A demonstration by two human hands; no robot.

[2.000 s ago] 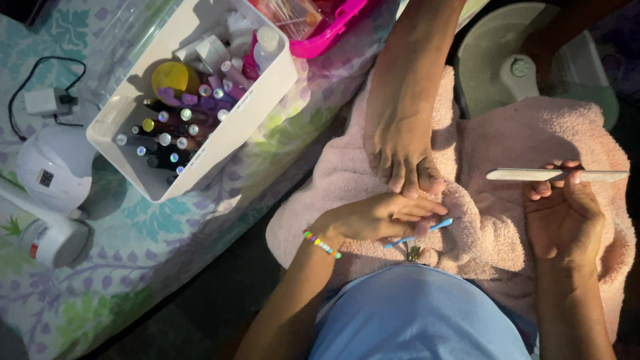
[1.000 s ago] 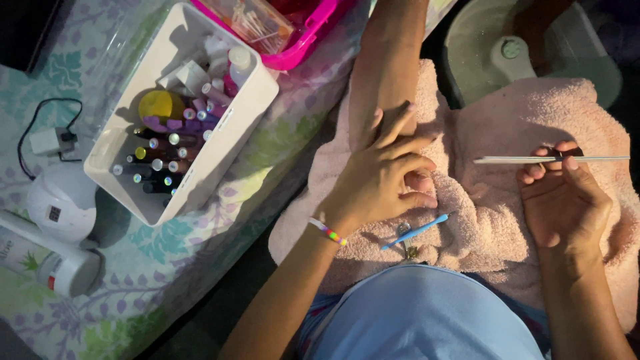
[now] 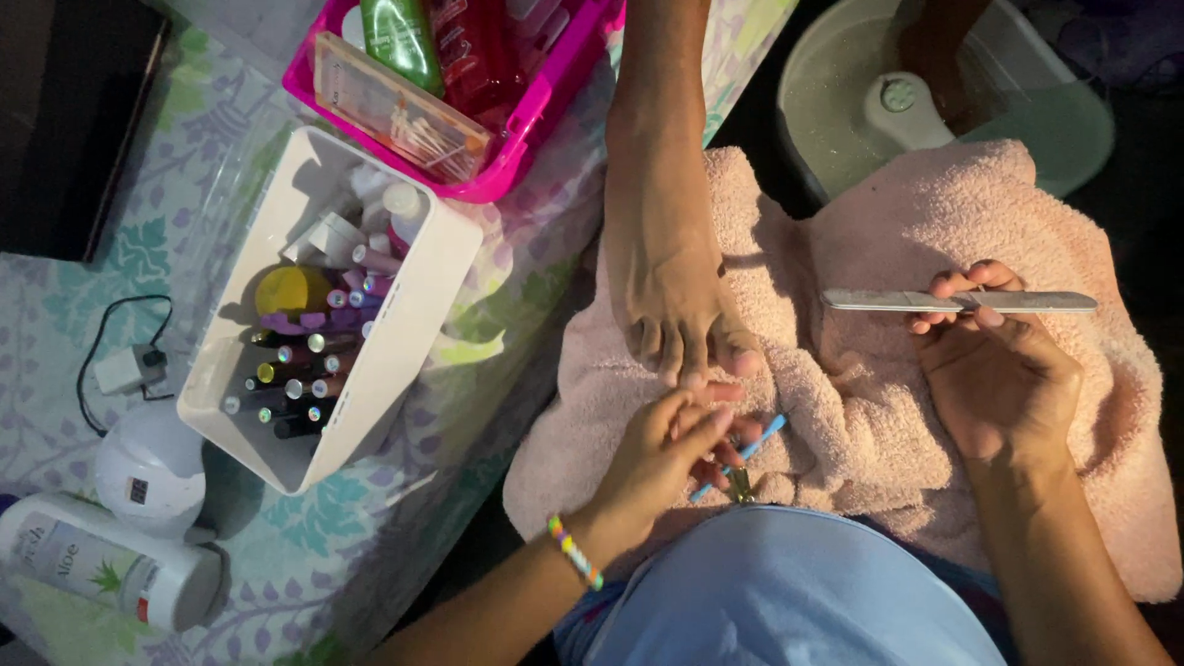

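A person's bare foot (image 3: 671,277) rests on a pink terry towel (image 3: 888,398) spread over my lap. Just below its toes is my left hand (image 3: 666,449), fingers apart and partly curled, holding nothing that I can see. A blue plastic tool (image 3: 766,433) lies on the towel, partly hidden behind those fingers. Beside it a small brass-coloured metal tool (image 3: 742,486) shows near my blue shirt. At the right, my right hand (image 3: 999,370) is palm up, with thumb and fingers closed on a long pale nail file (image 3: 888,301), held level above the towel.
A foot bath (image 3: 805,120) with water holds another foot at the upper right. On the patterned cloth at left are a white bin (image 3: 421,305) of nail polish bottles, a pink basket (image 3: 513,162), a white nail lamp (image 3: 153,462), an aloe bottle (image 3: 102,560) and an adapter (image 3: 129,370).
My left hand has moved off the toes, where it was a second ago, to just below them. The right hand still holds the nail file, now with its flat face more visible.
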